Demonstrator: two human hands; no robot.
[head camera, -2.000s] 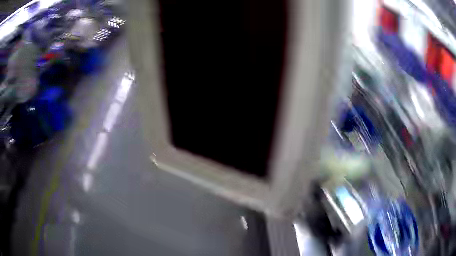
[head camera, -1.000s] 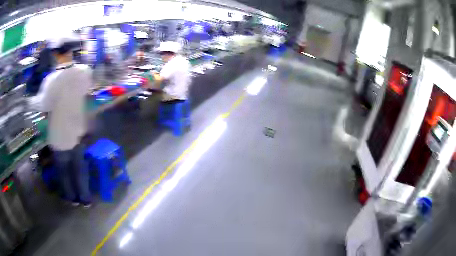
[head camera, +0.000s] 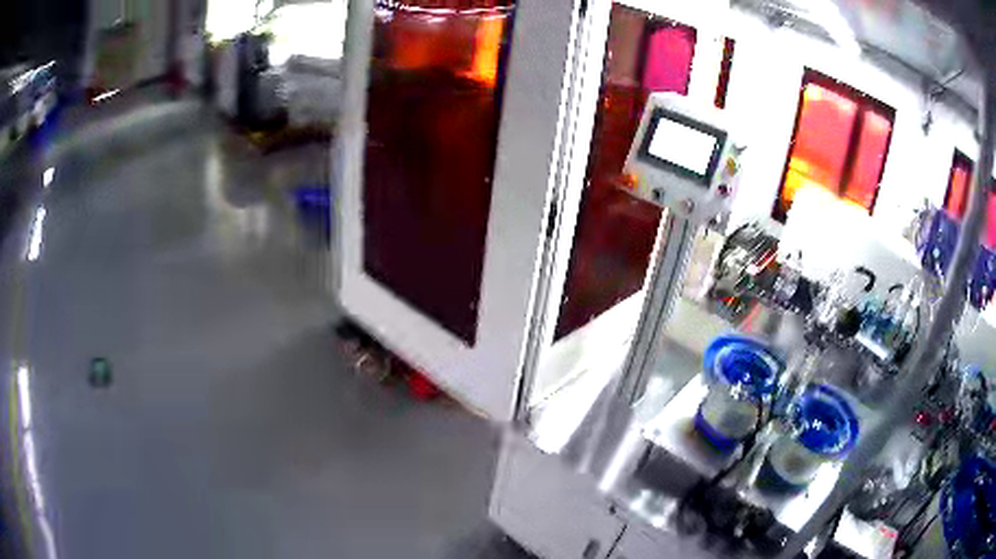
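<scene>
Neither of my hands is in the picture. Nearest in front on the right is the white-framed machine (head camera: 437, 377) with dark orange-tinted windows. Its touchscreen (head camera: 683, 144) is lit white in a pale housing on a post, with small buttons beside and below it. Two blue-rimmed vibratory bowl feeders (head camera: 743, 367) stand on pale drums on the metal deck, one nearer the right (head camera: 821, 423). What the bowls hold is too blurred to tell.
Grey glossy floor (head camera: 218, 437) spreads along the left, with a yellow line at the far left edge. A small green patch (head camera: 101, 371) lies on it. Another blue bowl (head camera: 970, 508) is cut off at the right edge. Dark cables lie below the feeders.
My view has swung to the right. The seated and standing people, blue stools and long bench have left the picture, and the machine with its screen and bowls has come into view.
</scene>
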